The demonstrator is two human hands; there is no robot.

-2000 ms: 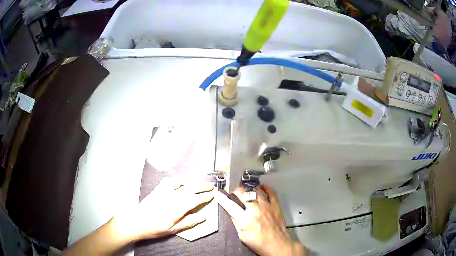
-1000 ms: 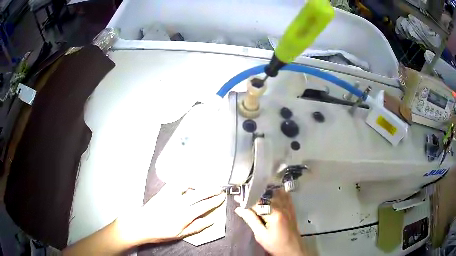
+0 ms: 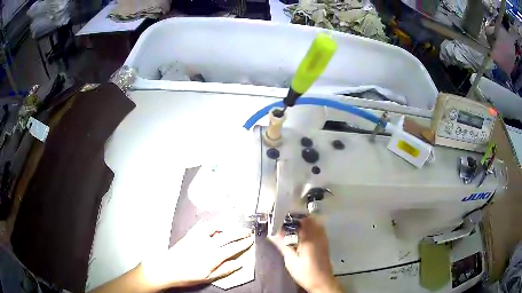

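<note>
A dark brown fabric panel point(image 3: 270, 277) lies under the head of the white JUKI sewing machine point(image 3: 355, 177). A pale straight-edged piece point(image 3: 237, 278) lies on it. My left hand point(image 3: 200, 252) is spread flat over the pale piece, bare, fingers pointing at the presser foot point(image 3: 261, 222); glare washes out much of it. My right hand point(image 3: 306, 254) is at the front of the machine head, right of the presser foot, its fingertips partly hidden behind metal parts. Whether it holds anything cannot be told.
Waiting brown panels point(image 3: 63, 189) lie along the left edge. A white tub point(image 3: 229, 54) stands behind. A yellow-green screwdriver point(image 3: 312, 66) stands above the head, near the blue lamp neck point(image 3: 337, 109). A control panel point(image 3: 463, 123) and small white box point(image 3: 410, 147) sit at the right.
The view has shifted, showing more of the background. My right hand has moved up around the metal parts of the machine head. My left hand stays flat on the pale piece.
</note>
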